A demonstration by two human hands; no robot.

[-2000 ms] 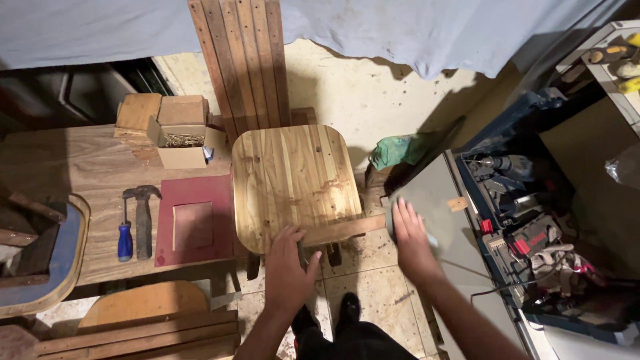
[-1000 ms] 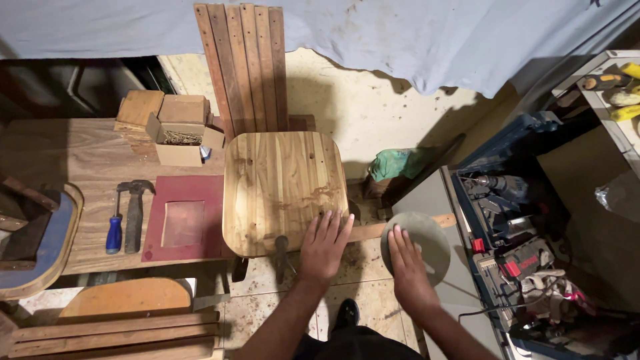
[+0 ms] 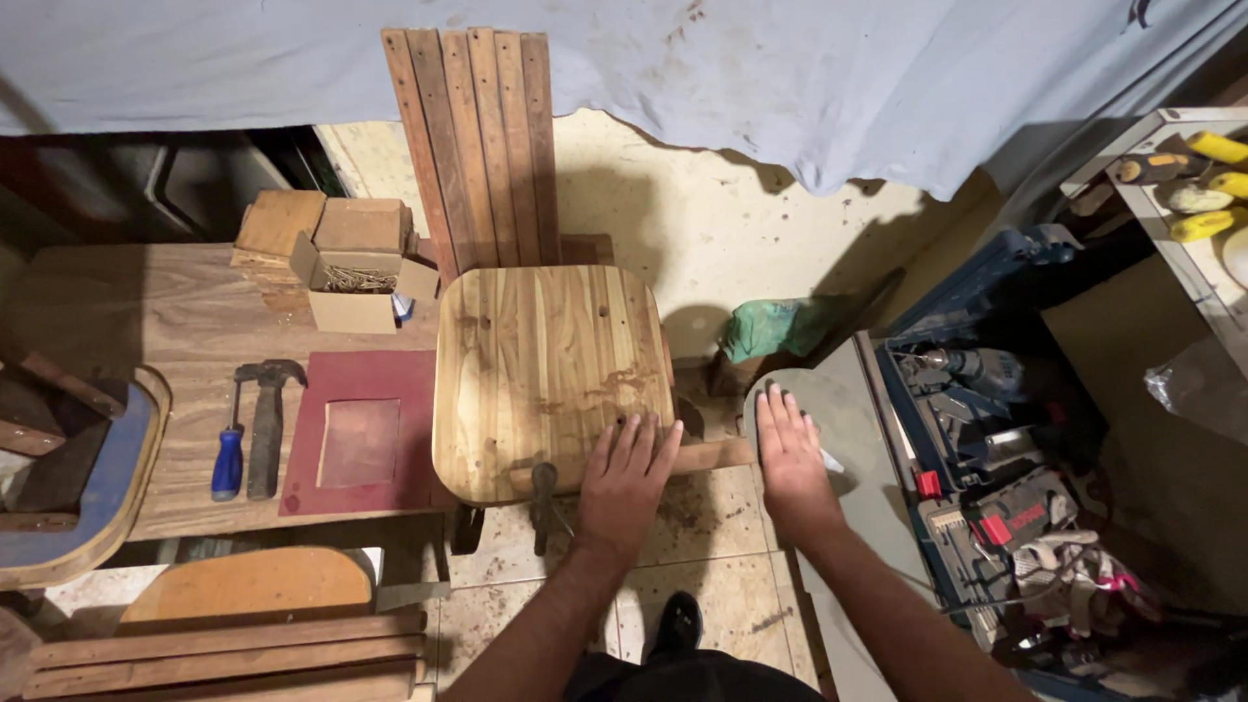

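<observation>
A narrow wooden slat (image 3: 715,455) lies across the near edge of a rounded wooden board (image 3: 551,380), where a clamp (image 3: 543,487) stands over its left end. My left hand (image 3: 627,478) rests flat on the slat at the board's near right corner, fingers slightly apart. Under my right hand (image 3: 795,468) is a round grey disc (image 3: 824,419), possibly sandpaper, at the slat's right end; the palm hides part of it. Left of the board, a claw hammer (image 3: 266,429) and a blue-handled screwdriver (image 3: 227,458) lie beside a red sandpaper sheet (image 3: 302,458).
Several wooden slats (image 3: 487,146) lean at the back. An open cardboard box (image 3: 353,310) of screws or nails stands on the left table (image 3: 185,292). At right are an open tool case (image 3: 902,409) with a drill (image 3: 985,370) and a grey surface (image 3: 877,526). More slats (image 3: 234,648) lie front left.
The disc and my right hand have moved left along the slat, off its right end portion seen a second ago. My left hand stays on the slat beside the clamp.
</observation>
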